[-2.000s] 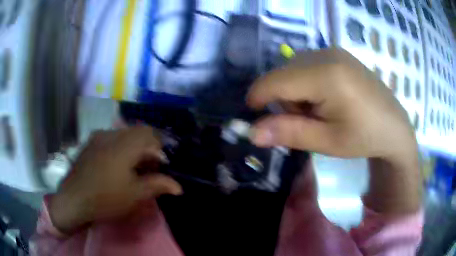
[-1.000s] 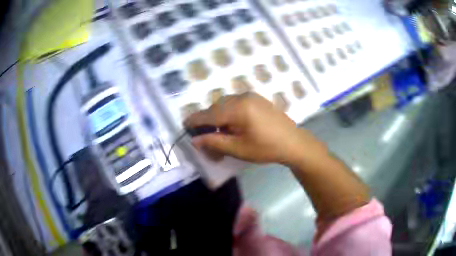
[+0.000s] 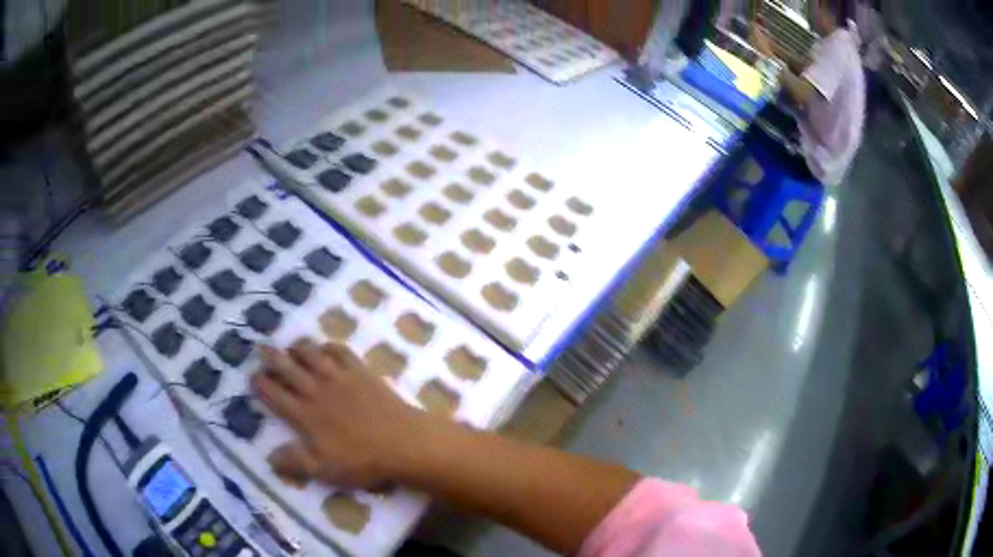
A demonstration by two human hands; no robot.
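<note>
My right hand [image 3: 338, 419] lies palm down over the near foam tray [image 3: 495, 405], fingers extended. No thing shows in it, but the underside of the palm is hidden. A black unit [image 3: 242, 416] sits in a cut-out beside its fingers. Several rows of black units with thin wires fill the tray's left part, such as one unit [image 3: 261, 317]. Tan empty cut-outs lie beyond and below the hand. My left hand is out of the picture. The light grey meter [image 3: 180, 506], its screen lit, is at the lower left.
A second foam tray [image 3: 544, 310] adjoins, with a few black units at its far left. Stacked trays [image 3: 163, 98] stand at the upper left. Yellow sheets [image 3: 49, 337] and a black cord [image 3: 93, 457] lie left. A person [image 3: 833, 93] is by a blue stool [image 3: 775, 207] at the upper right.
The view has swung right to the trays. My right hand, which pinched a black unit with a wire, now lies flat over the tray with no unit visible in it.
</note>
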